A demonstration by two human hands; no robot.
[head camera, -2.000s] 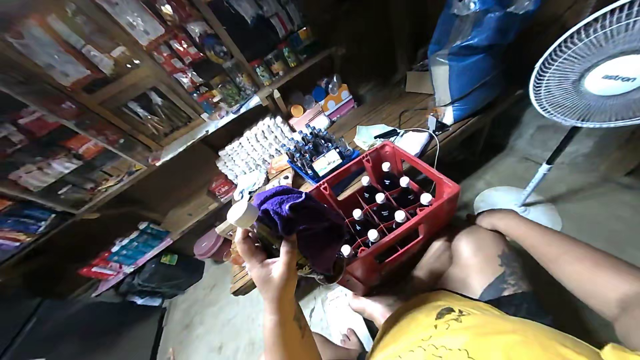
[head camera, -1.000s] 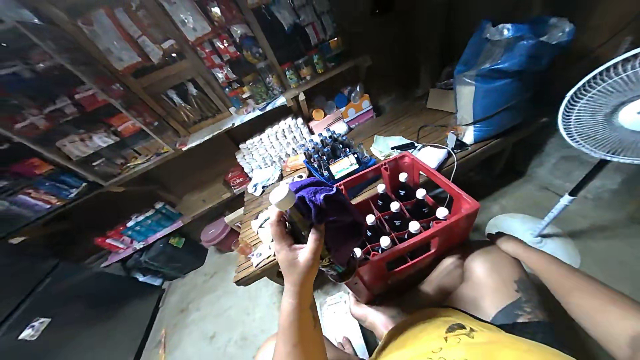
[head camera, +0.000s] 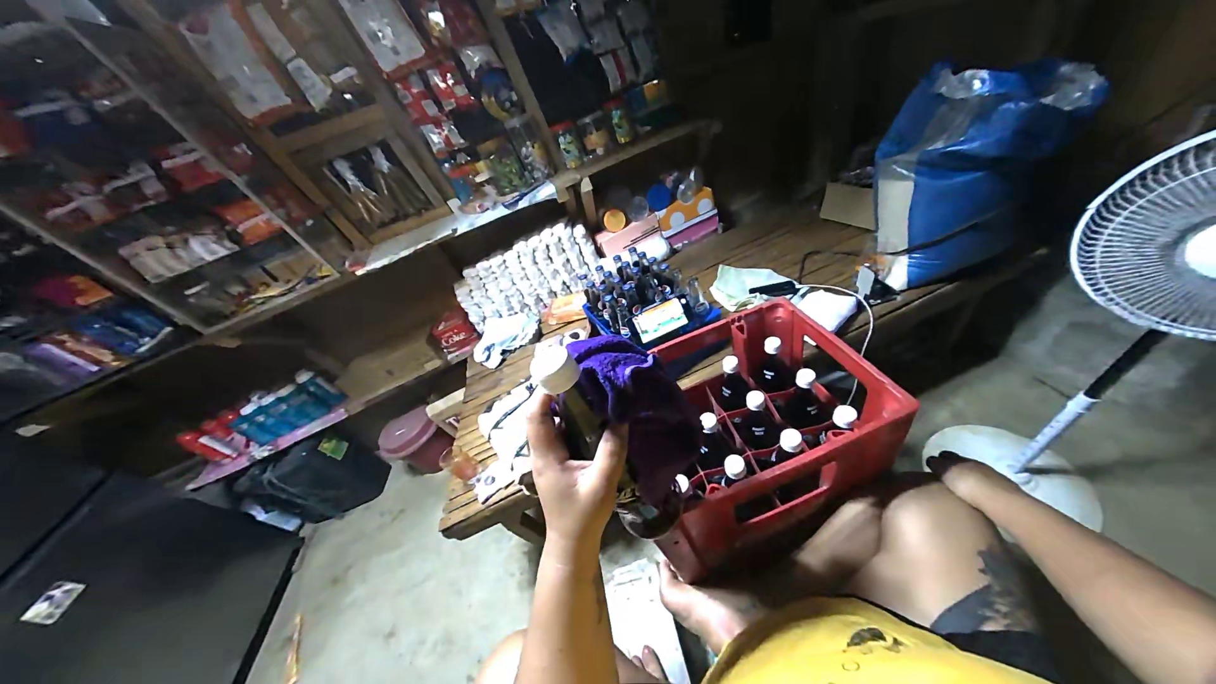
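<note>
My left hand [head camera: 575,465] grips a dark glass bottle with a white cap [head camera: 554,369], held tilted left of the crate. A purple cloth [head camera: 636,389] drapes over the bottle's right side and hides part of it. Beside them stands a red plastic bottle crate [head camera: 788,513], where several dark bottles with white caps [head camera: 755,418] stand upright in compartments. On the right, my right hand [head camera: 964,480] lies near my knee, by the fan's base; its fingers are too dark to make out clearly.
Behind the crate, a slatted wooden bench [head camera: 484,418] bears a blue tray of small bottles [head camera: 632,309] and rows of white-capped items [head camera: 522,275]. A white stand fan [head camera: 1064,465] stands at right. A blue bag [head camera: 959,180] sits at the back. Stocked shelves [head camera: 380,247] line the left.
The view has shifted somewhat. My left hand keeps hold of the bottle beside the crate, and the purple cloth stays against it.
</note>
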